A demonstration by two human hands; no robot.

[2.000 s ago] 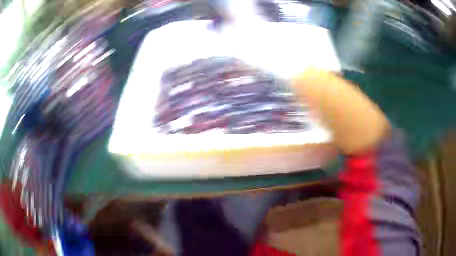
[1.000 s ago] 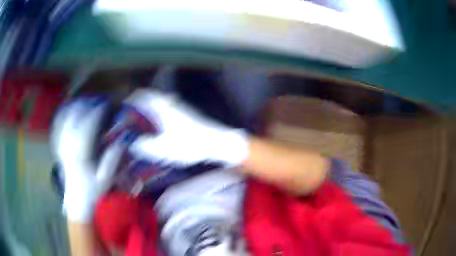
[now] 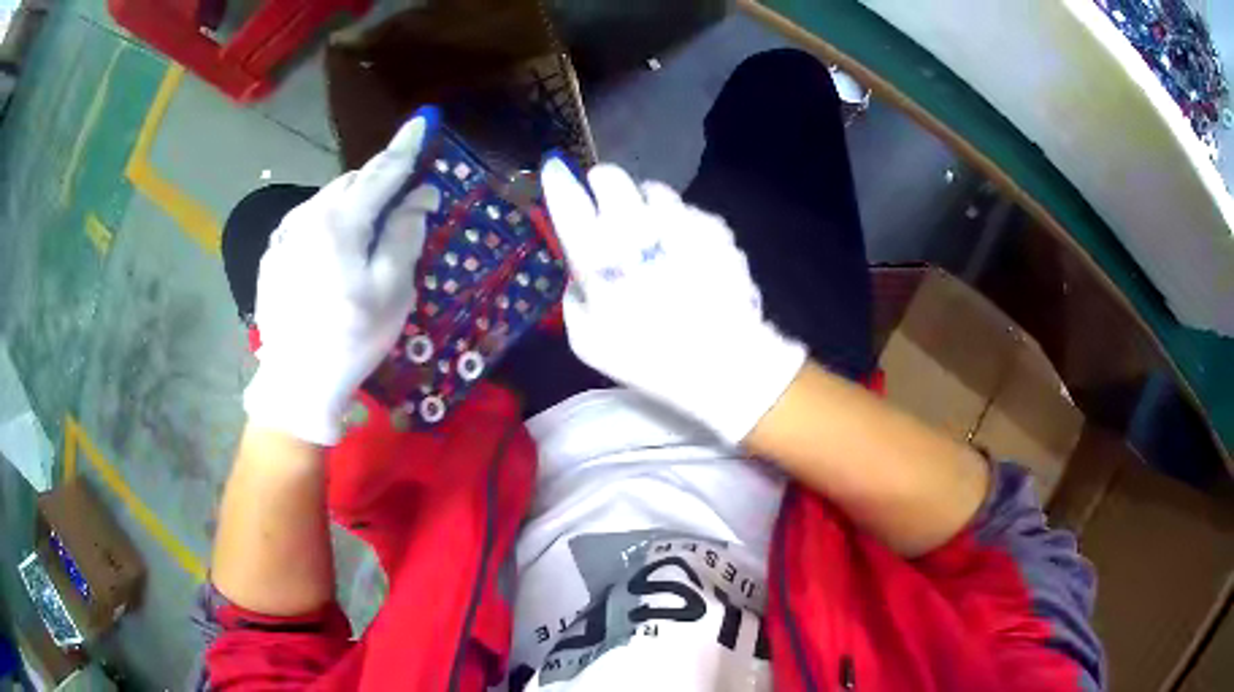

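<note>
A blue PCB panel [image 3: 476, 264] with rows of small parts, red wires and several white ring-like discs at its lower end is held above my lap, tilted. My left hand [image 3: 345, 277], in a white glove with blue fingertips, grips the panel's left edge. My right hand [image 3: 663, 284], gloved the same way, is at the panel's upper right edge. A bit of red shows beside its fingers, likely a tool handle; most of what it holds is hidden by the glove.
The white foam box [image 3: 1083, 122] with loose boards stands on the green-topped bench [image 3: 934, 129] at upper right. An open brown carton [image 3: 988, 365] is below the bench at right. A red plastic stool or crate [image 3: 244, 41] is at upper left. Another carton [image 3: 88, 561] stands at lower left.
The view has swung down from the foam box to my lap. The panel, blurred between my hands a second ago, now shows clearly, with both hands raised higher in the view.
</note>
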